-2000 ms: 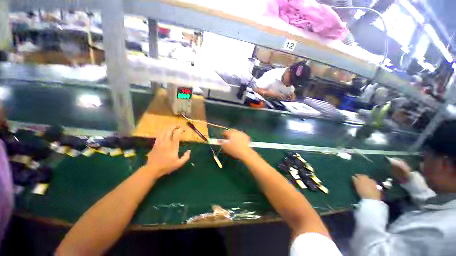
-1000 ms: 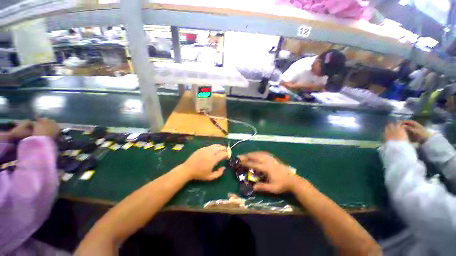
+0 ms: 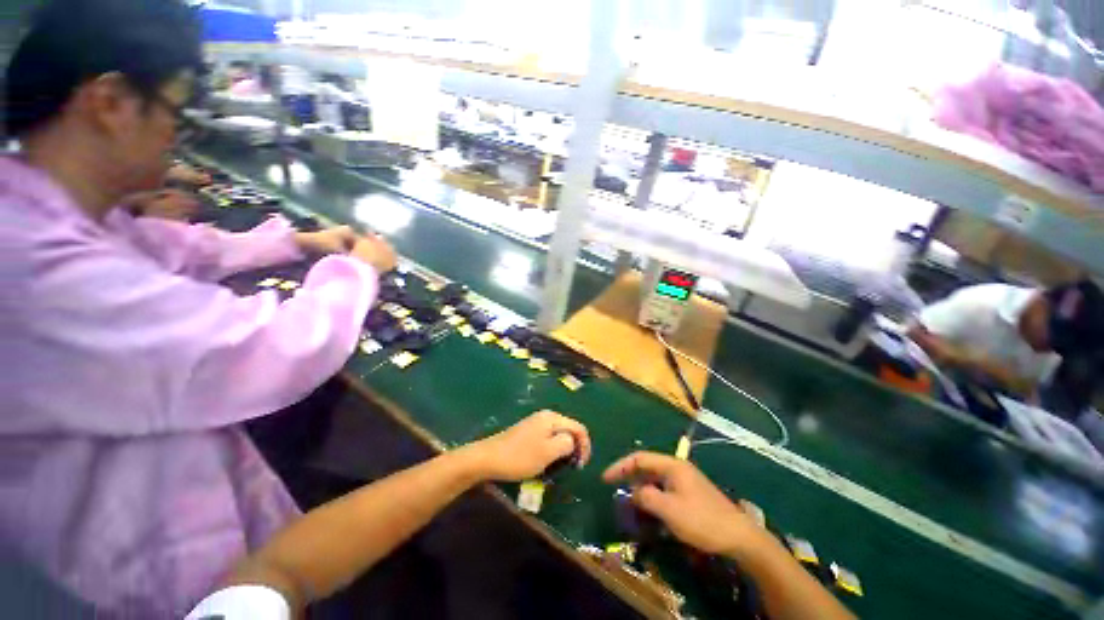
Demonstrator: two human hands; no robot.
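Note:
My left hand [image 3: 533, 448] holds a small black watch unit [image 3: 561, 468] near the bench's front edge. A pale battery with a yellow edge [image 3: 530, 495] hangs below it. My right hand [image 3: 684, 503] is just to the right, over a dark unit [image 3: 627, 511]; its fingers are bent and blurred, and whether they grip it is unclear. More units with batteries [image 3: 845, 579] lie beside and partly under my right forearm. The light pen tool [image 3: 684, 448] lies behind my right hand, on a white cable [image 3: 775, 424].
A power supply [image 3: 668, 298] with lit digits stands on the wooden board [image 3: 605, 333], with a dark pen tool [image 3: 680, 378]. Clustered units [image 3: 490, 333] line the bench at left, beside a person in pink [image 3: 182, 339]. A metal post [image 3: 579, 182] rises behind. Plastic scraps [image 3: 630, 569] lie at the front edge.
The view has swung left. My left hand has left the pen tool's tip and now holds a unit to the left. My right hand remains by the cluster, its fingers drawn in.

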